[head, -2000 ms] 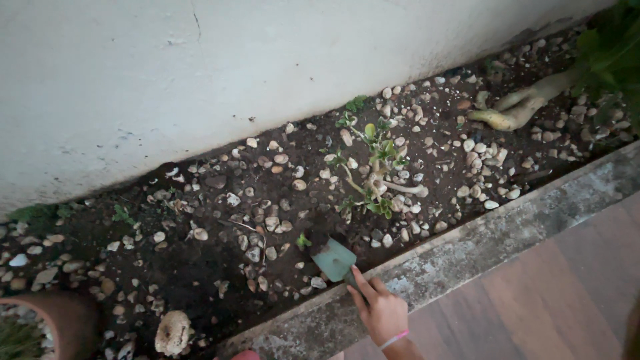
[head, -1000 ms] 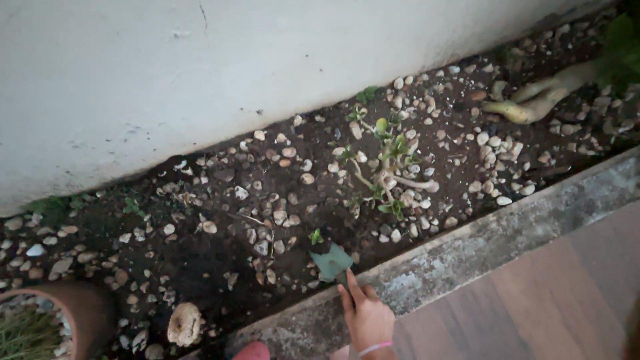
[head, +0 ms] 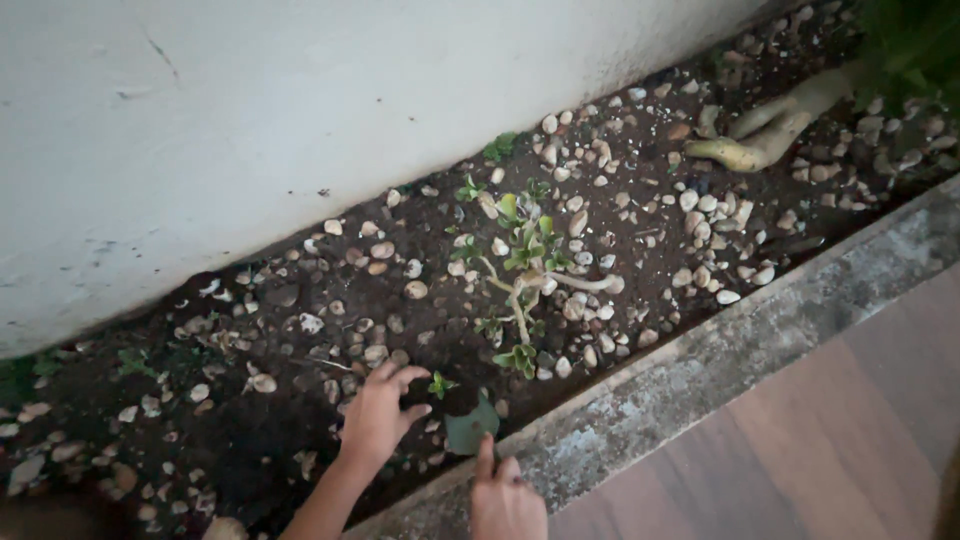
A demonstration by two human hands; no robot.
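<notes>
My right hand [head: 508,491] grips a green hand trowel [head: 471,429], its index finger stretched down toward the blade; the handle is hidden under the hand. The blade rests on dark soil beside the concrete curb, its front edge partly in the soil. Just up and left of the blade stands a small green seedling [head: 440,385]. My left hand [head: 381,416] is at the seedling's left, thumb and fingers apart and curved toward it, holding nothing. A larger branching succulent plant [head: 525,281] grows above and to the right.
A white wall [head: 262,135] runs behind the bed, a concrete curb [head: 645,405] in front. Pebbles [head: 720,217] lie scattered on the soil. At the upper right is a thick pale trunk [head: 772,135]. Wooden-look flooring [head: 787,427] lies beyond the curb.
My left hand has come into view and reached in beside the seedling. My right hand still holds the trowel near the curb.
</notes>
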